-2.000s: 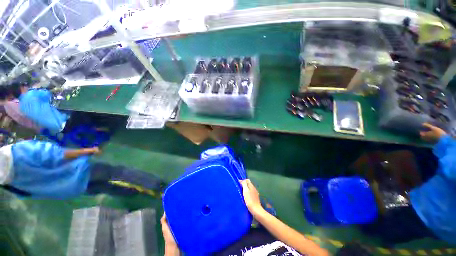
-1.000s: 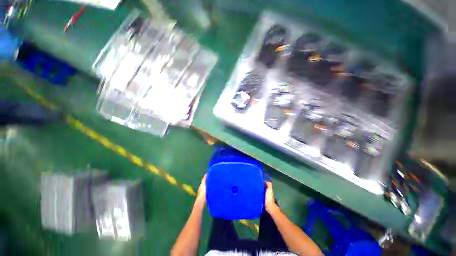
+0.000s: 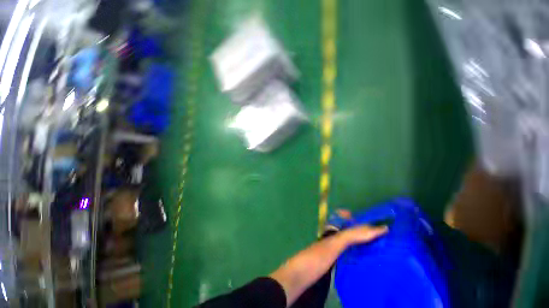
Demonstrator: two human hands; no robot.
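Observation:
A bright blue plastic stool (image 3: 391, 271) is at the lower right of the blurred head view, its seat partly cut off by the bottom edge. My left hand (image 3: 361, 233) reaches in from the bottom, in a dark sleeve, and holds the stool's upper left side. My right hand is not visible; the stool or the picture's edge hides it.
Two pale stacks of trays (image 3: 253, 54) stand on the green floor. Yellow-black tape (image 3: 327, 120) runs along the floor. At the left are blurred benches and blue shapes. A brown carton (image 3: 487, 204) and blurred clear trays (image 3: 505, 78) are at the right.
The view has swung left, away from the bench. The stool has moved from the lower middle to the lower right of the picture. My right hand has gone out of sight.

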